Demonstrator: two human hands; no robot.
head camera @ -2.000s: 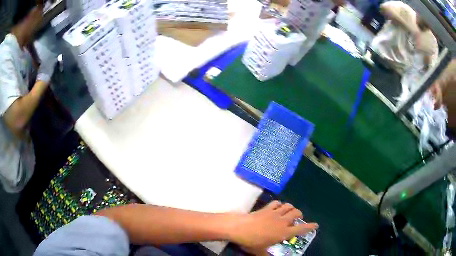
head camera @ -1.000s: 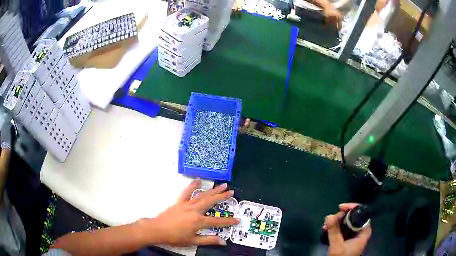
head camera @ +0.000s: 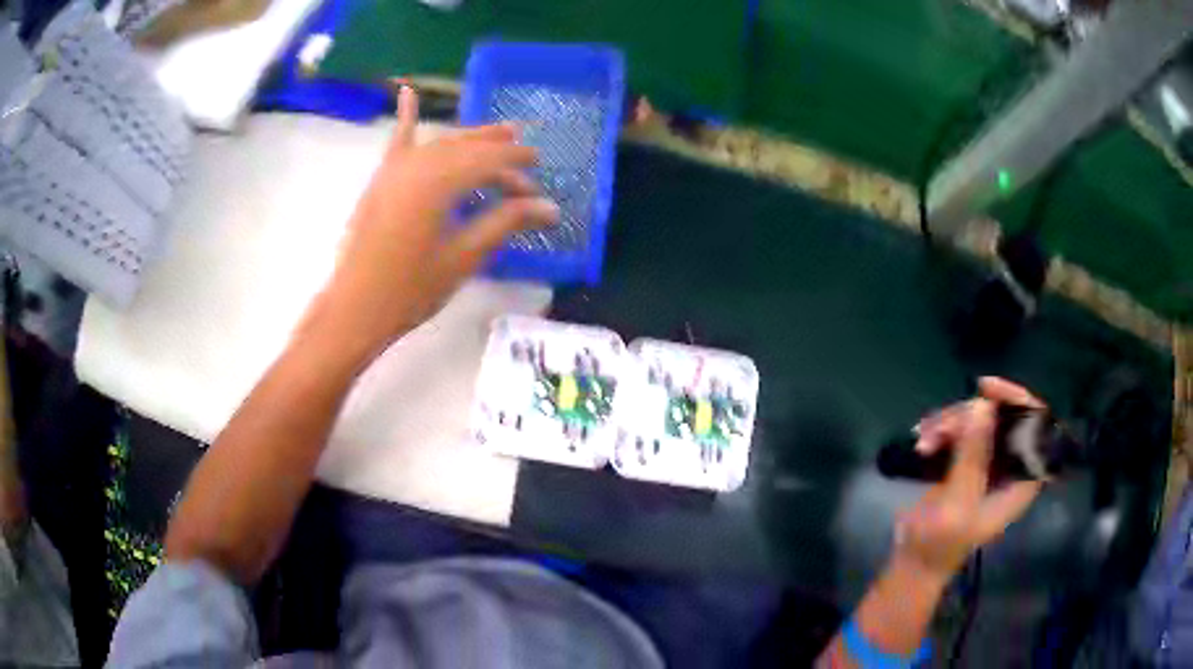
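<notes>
Two open white housings, the left one (head camera: pixel 513 416) and the right one (head camera: pixel 724 457), lie side by side in front of me. Each holds a green circuit board (head camera: pixel 682 416) with a yellow block. My left hand (head camera: pixel 451 196) is over the left side of the blue screw bin (head camera: pixel 606 170), thumb and fingers apart over the screws; no screw can be made out in the blurred fingertips. My right hand (head camera: pixel 971 473) grips the black electric screwdriver (head camera: pixel 1014 444) at the right, away from the housings, its nose pointing left.
A white sheet (head camera: pixel 249 281) lies left of the housings on the dark green mat (head camera: pixel 811 275). Stacked housings (head camera: pixel 98 157) stand at the far left. A grey metal arm (head camera: pixel 1060 131) with a green light crosses the upper right. Loose circuit boards (head camera: pixel 131 555) show at lower left.
My left hand has left the left housing and moved up to the screw bin, uncovering both housings. My right hand still holds the screwdriver, now lying more sideways. The view has shifted downward.
</notes>
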